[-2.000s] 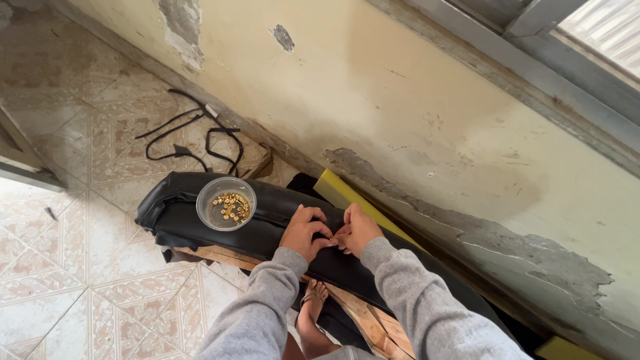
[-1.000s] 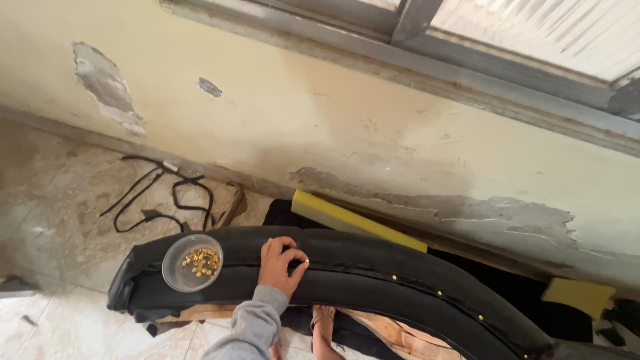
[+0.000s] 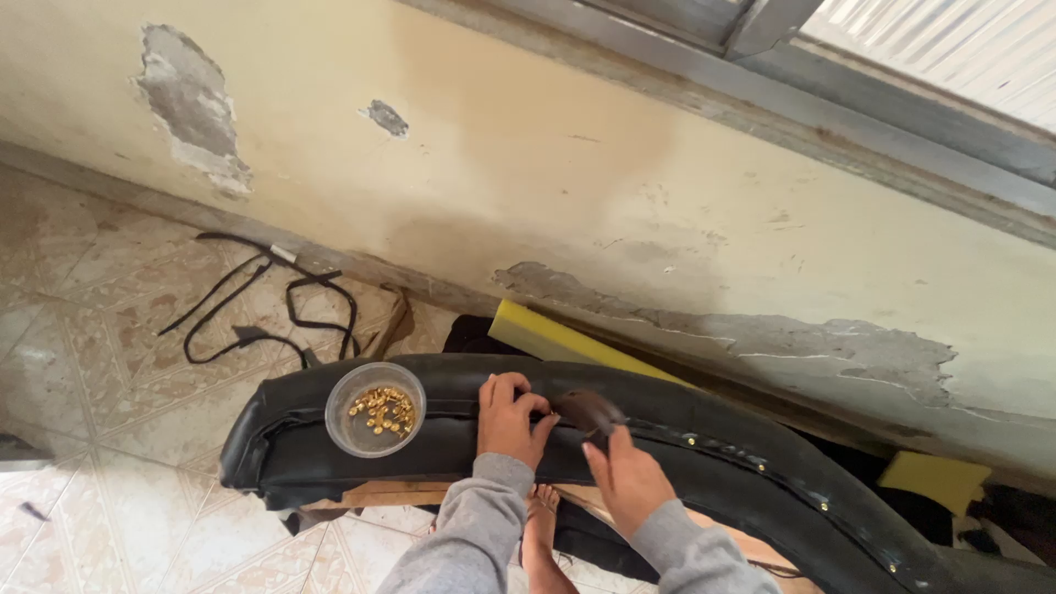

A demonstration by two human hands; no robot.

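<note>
A curved, padded piece covered in black leather-like material (image 3: 462, 371) lies across the lower view on a wooden frame. Brass upholstery tacks (image 3: 691, 441) sit spaced along its seam at the right. My left hand (image 3: 510, 419) rests on the padding, thumb and index finger pinching a small tack at the seam. Just right of it, my right hand (image 3: 631, 483) grips a dark tool (image 3: 590, 412), blurred, probably a hammer, with its head close to the left fingertips. Left of my hands, a clear round plastic tub (image 3: 375, 410) holding loose brass tacks (image 3: 386, 408) stands on the padding.
Behind the padding, a yellow foam strip (image 3: 577, 342) lies along the peeling wall (image 3: 577, 206); another yellow piece (image 3: 932, 481) is at the right. Black strips (image 3: 322, 322) lie on the tiled floor (image 3: 165, 412). A bare foot (image 3: 540, 528) is below the padding.
My right hand, out of view one second ago, is back beside the left with a dark tool in it. Two seconds ago both hands were together at the seam.
</note>
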